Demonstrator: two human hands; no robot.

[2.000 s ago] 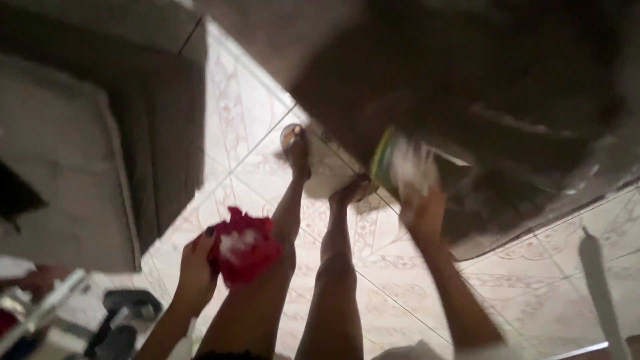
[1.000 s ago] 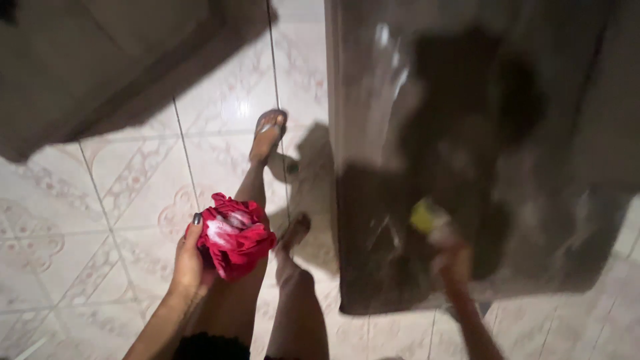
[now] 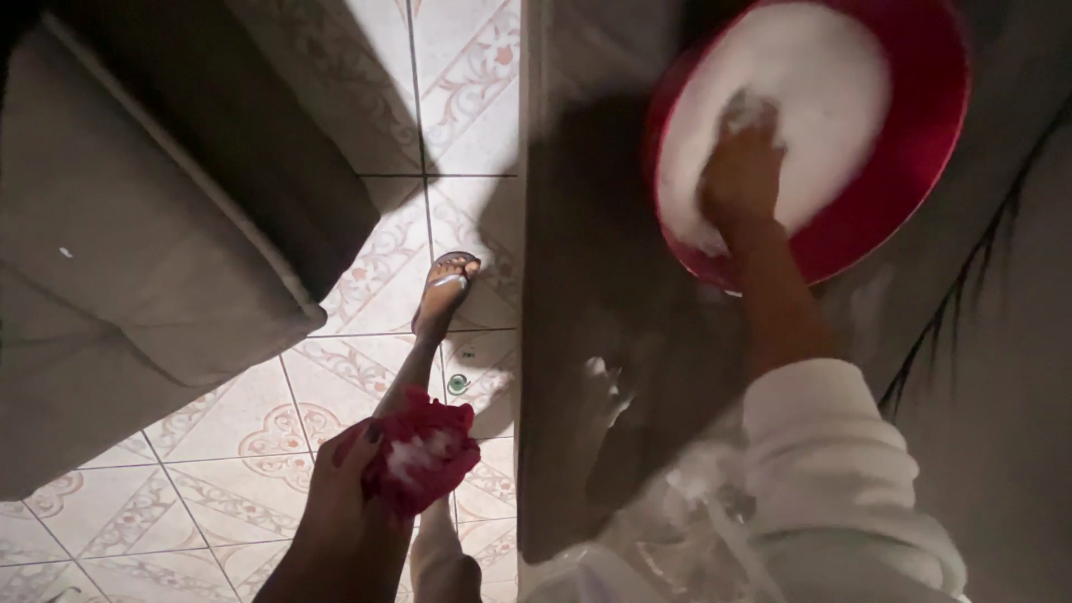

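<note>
My left hand holds a bunched red cloth with white foam on it, at the lower middle of the view, above my leg. At the upper right, my right hand dips into white suds inside a red basin. Its fingers are partly hidden by foam, and whether they grip anything does not show. The basin stands on a dark brown upholstered seat, where wet foamy smears lie nearer to me.
Another grey-brown upholstered piece stands at the left. Between the two runs a patterned tile floor, with my sandalled foot on it and a small green ring-shaped thing close by. A pale sleeve covers my right forearm.
My right hand, which had a yellow thing at the dark seat a second ago, is now in the suds of the red basin. The view has shifted. My left hand still holds the red cloth.
</note>
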